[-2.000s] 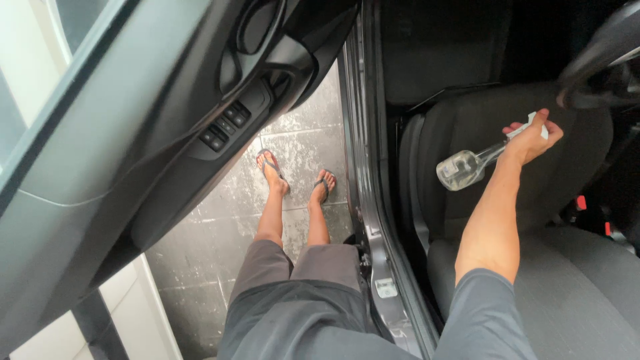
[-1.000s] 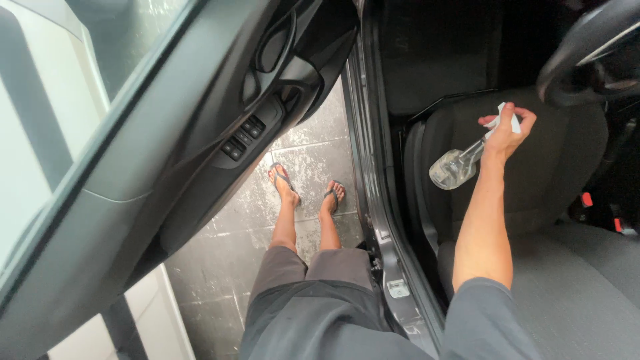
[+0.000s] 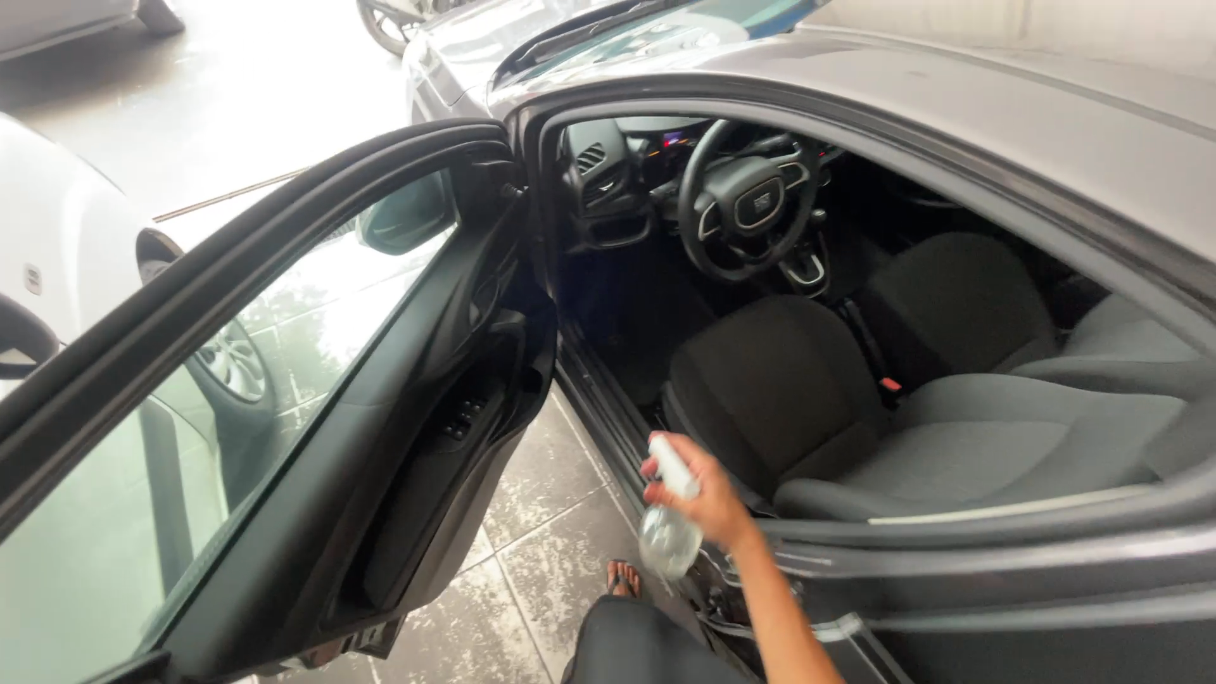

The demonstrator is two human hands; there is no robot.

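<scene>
My right hand (image 3: 698, 484) is closed round the white spray head and neck of a clear spray bottle (image 3: 671, 541), which hangs below the fingers beside the car's door sill. The bottle looks slightly blurred, and its fill level cannot be told. Behind the hand is the dark fabric driver's seat (image 3: 779, 380), with the steering wheel (image 3: 755, 204) farther forward. To the left the car door (image 3: 418, 408) stands wide open, its window switches facing up. My left hand is not clearly in view.
A white car (image 3: 76, 218) is parked beyond the open door. The door frame and roof (image 3: 950, 76) arch over the seats at the right. My foot in a sandal (image 3: 623, 578) stands on the tiled floor (image 3: 532, 532) between door and sill.
The bottle, earlier over the seat inside the car, is now outside near the sill, still in my right hand. The view has swung up and shows far more of the car.
</scene>
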